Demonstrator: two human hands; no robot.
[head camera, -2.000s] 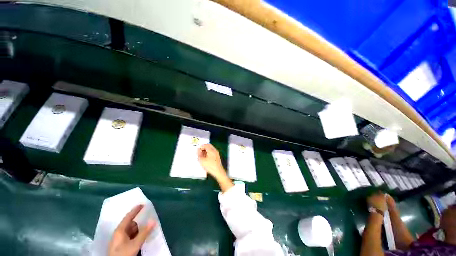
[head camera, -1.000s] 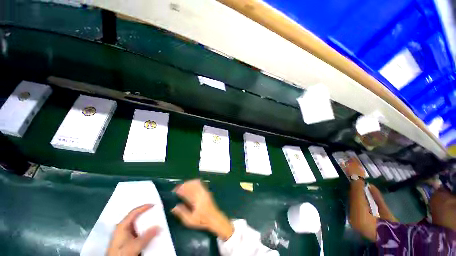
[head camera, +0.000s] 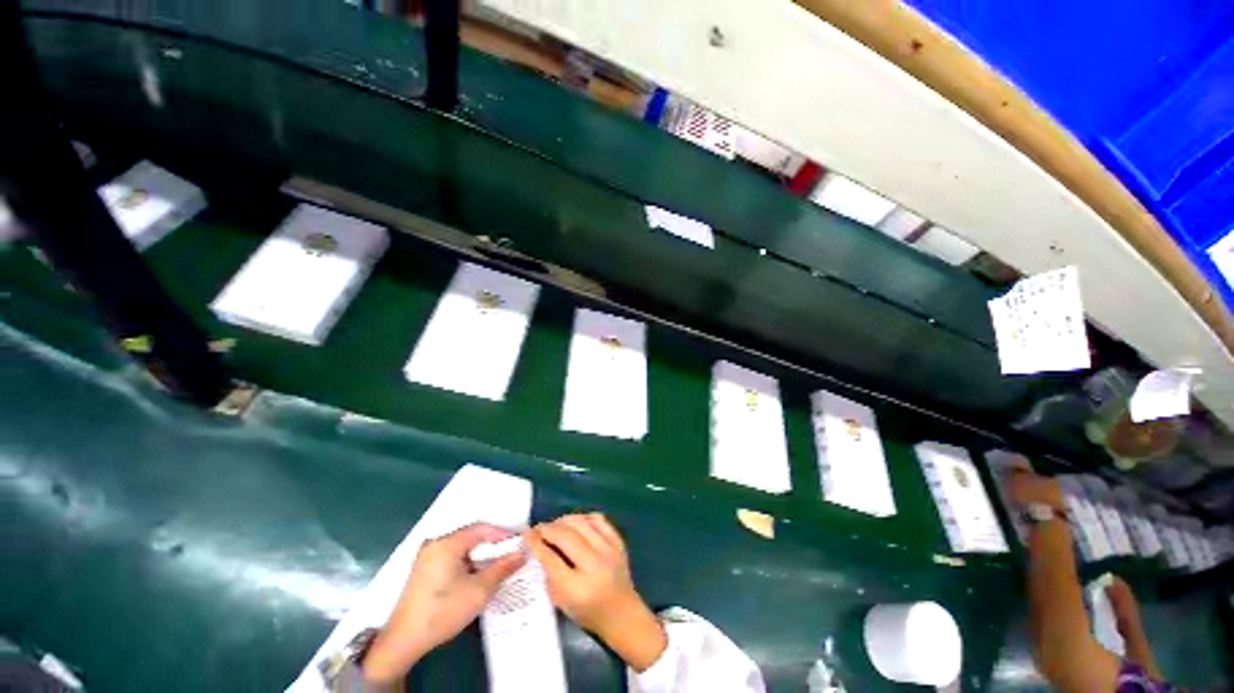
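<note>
The white label strip (head camera: 521, 626) lies over the green worktop in front of me, with rows of small grey marks on the part below my hands. My left hand (head camera: 453, 585) holds the strip's folded end between thumb and fingers. My right hand (head camera: 589, 575) is beside it, its fingertips pinched at the same end of the strip. Any sticker there is too small to see. White boxes (head camera: 605, 375), each with a small yellow-brown emblem, lie in a spaced row on the conveyor (head camera: 677, 406) beyond my hands.
A white label roll (head camera: 912, 643) stands on the worktop at right. Another person's arms (head camera: 1062, 596) reach to the boxes farther right. A black post (head camera: 115, 257) stands at left. A white shelf (head camera: 812, 129) with a blue bin (head camera: 1069, 81) runs above. A yellowish scrap (head camera: 755, 523) lies near the conveyor edge.
My right hand has gone from a box on the conveyor back to the strip beside my left hand. The strip is now folded, with its marks showing. The view has shifted.
</note>
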